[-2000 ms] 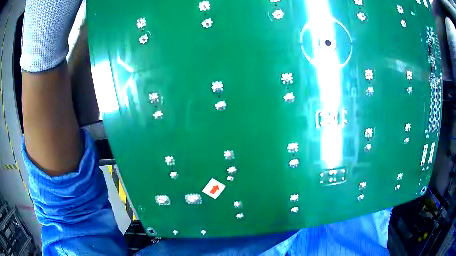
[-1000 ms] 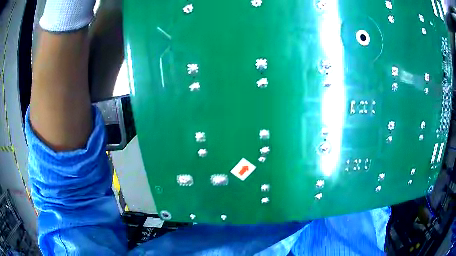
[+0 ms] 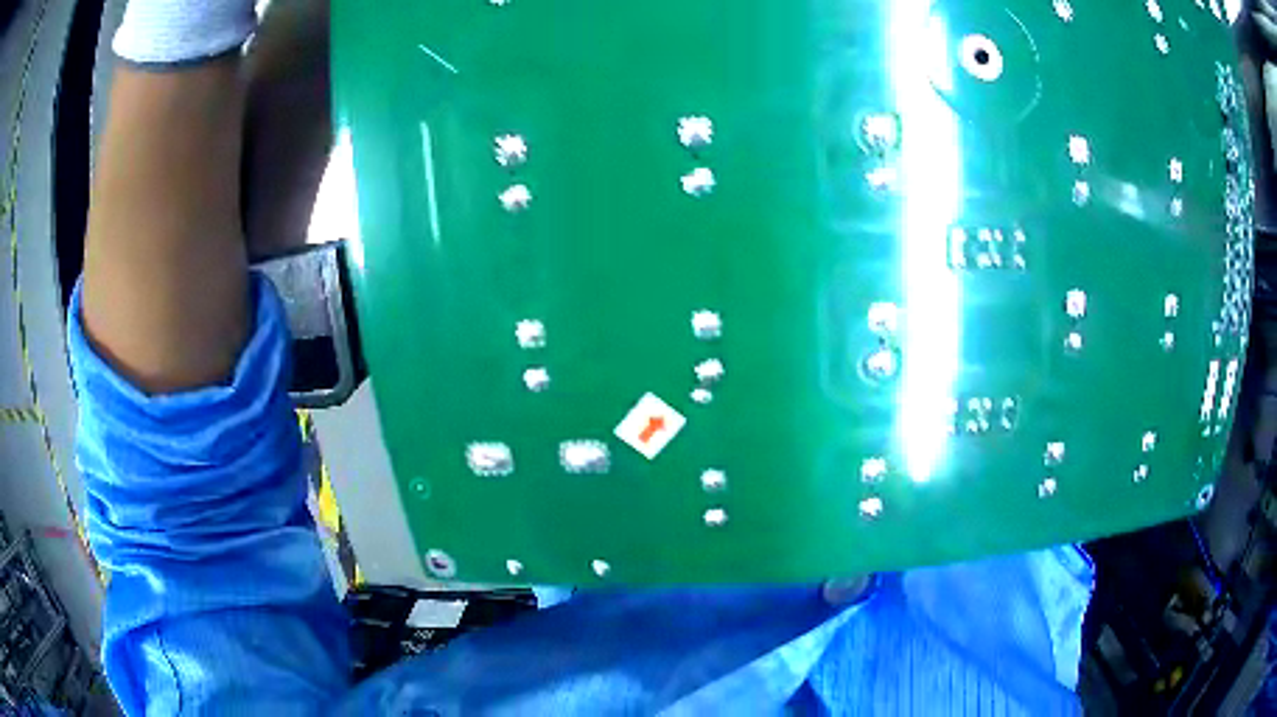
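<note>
A large green printed circuit board (image 3: 784, 280) is held up close to me and fills most of the view; its top is cut off. It carries paired silver solder pads, a pale-ringed hole (image 3: 982, 58) at the upper right and a white diamond sticker (image 3: 650, 426) with a red-orange arrow at the lower left. A bright vertical light reflection crosses it. My left hand (image 3: 186, 25), in a white knit glove, is at the top left, beside the board's left edge; only its cuff end shows and its fingers are cut off. My right hand is not in view.
My blue sleeve (image 3: 210, 518) lies left of the board. A grey metal frame (image 3: 315, 329) is between it and the board. Dark equipment with a white label (image 3: 437, 614) lies under the board's lower left corner. More dark, cluttered equipment (image 3: 1148, 644) is at the lower right.
The board has shifted right and up in view since the first frame; the last part of that is upward and slightly left. My left hand has moved up, with less of the glove showing.
</note>
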